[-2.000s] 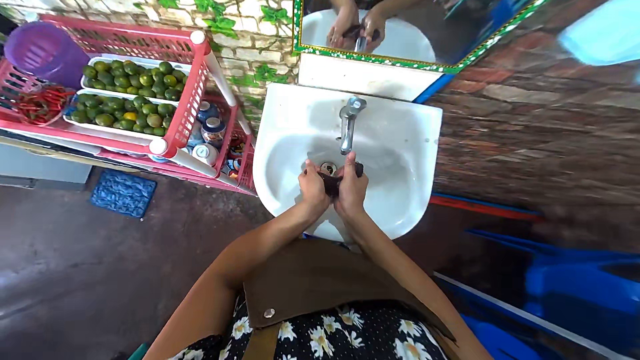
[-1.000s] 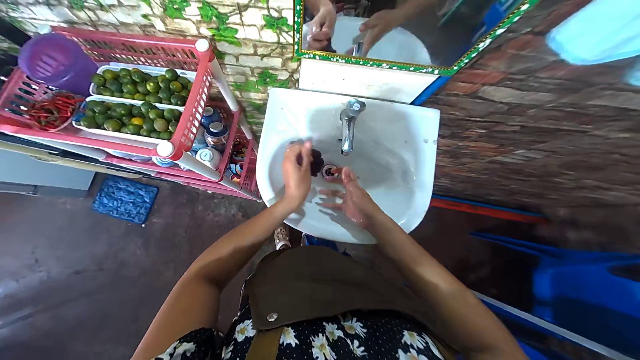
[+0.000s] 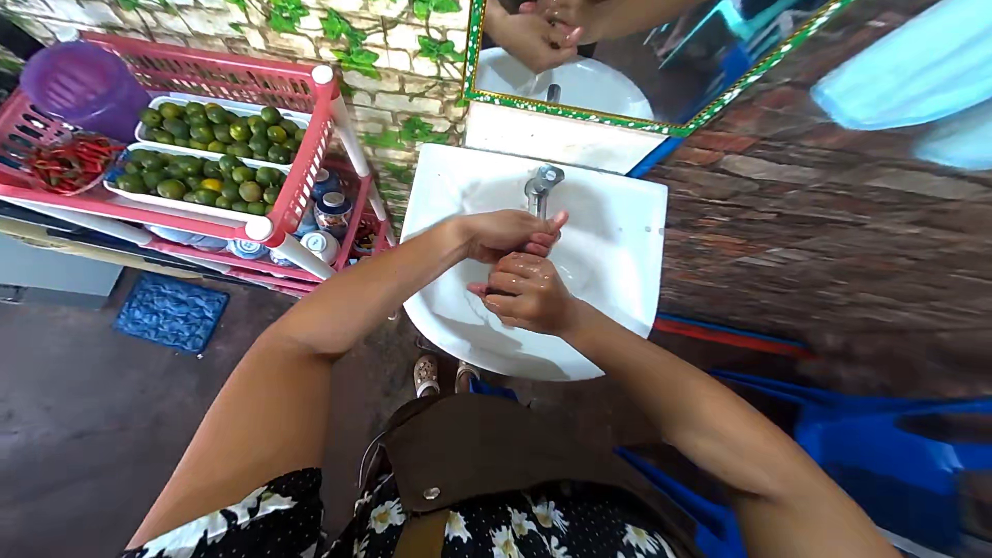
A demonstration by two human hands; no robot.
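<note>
Over the white washbasin (image 3: 620, 256) my left hand (image 3: 515, 235) is under the metal faucet (image 3: 542, 182), its fingers partly curled and wet. My right hand (image 3: 531, 291) is just below it, wet too, fingers curled, touching or nearly touching the left. No object shows in either hand, though the palms are hidden. The hands and forearms cover the drain and part of the bowl. The green-framed mirror (image 3: 573, 70) above reflects both hands and the basin.
At left a pink plastic rack (image 3: 310, 139) holds two trays of green citrus fruit (image 3: 209, 182), red chilies (image 3: 74, 161) and a purple container (image 3: 81, 85). A blue mat (image 3: 172, 311) lies on the floor. Blue plastic furniture (image 3: 883, 449) stands at lower right, beside the brick-patterned wall (image 3: 775, 225).
Two seconds ago both hands held a dark item low in the basin; one second ago they were apart, the dark item near the left. Now they are together near the faucet, the item out of sight.
</note>
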